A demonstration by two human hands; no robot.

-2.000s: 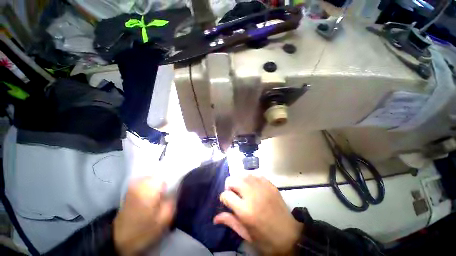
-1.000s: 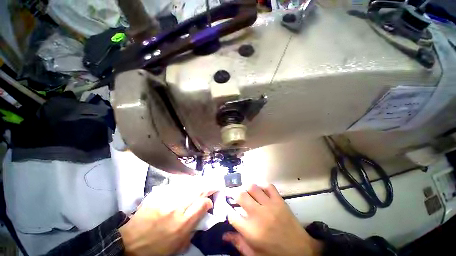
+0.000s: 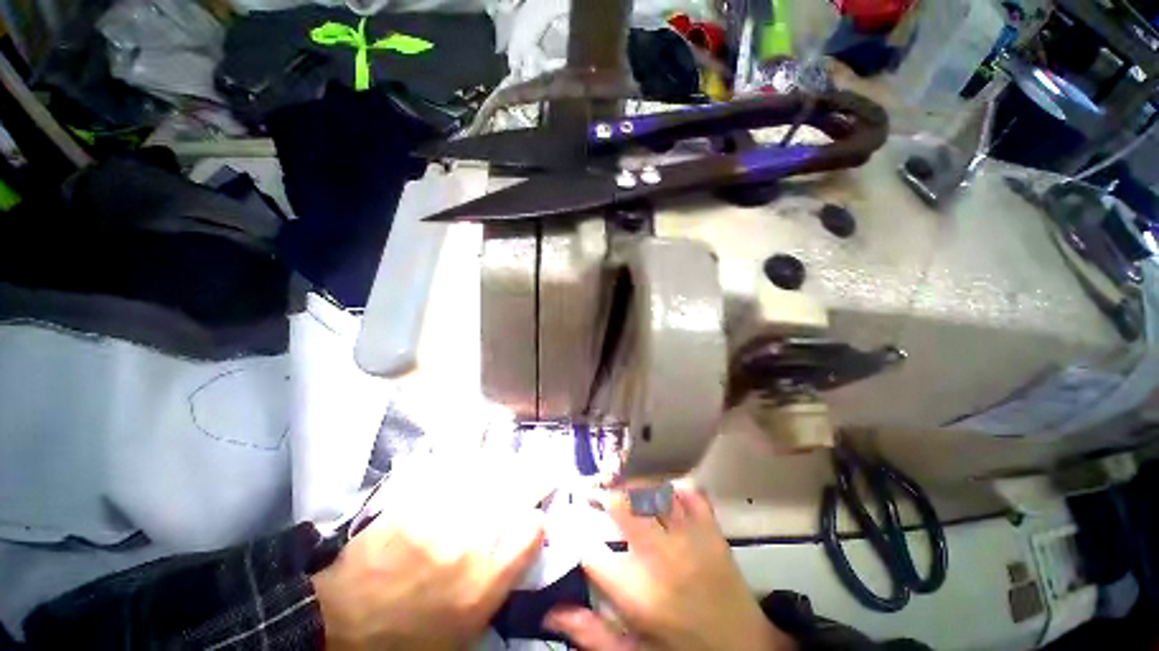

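My left hand (image 3: pixel 426 560) lies flat on pale cloth just left of the needle area, fingers washed out by the lamp glare. My right hand (image 3: pixel 680 566) rests on the work just right of it, below the machine head (image 3: pixel 674 356). A piece of navy fabric (image 3: pixel 540 608) shows between and under my hands. The pale grey-white cloth (image 3: pixel 165 420) spreads to the left. The needle and presser foot (image 3: pixel 591 452) are mostly lost in the bright light. I cannot tell whether my fingers pinch the cloth.
Dark thread snips (image 3: pixel 686 165) lie on top of the machine head. Black scissors (image 3: pixel 886 528) lie on the bed to the right. Dark fabric (image 3: pixel 127 254) is heaped at the left, with a black piece bearing a neon-green tie (image 3: pixel 365 45) behind. Plastic bags lie at the upper left.
The hands moved from apart around the navy fabric to close together by the needle; less navy shows. The camera view has shifted, so the machine head and snips appear further right and lower.
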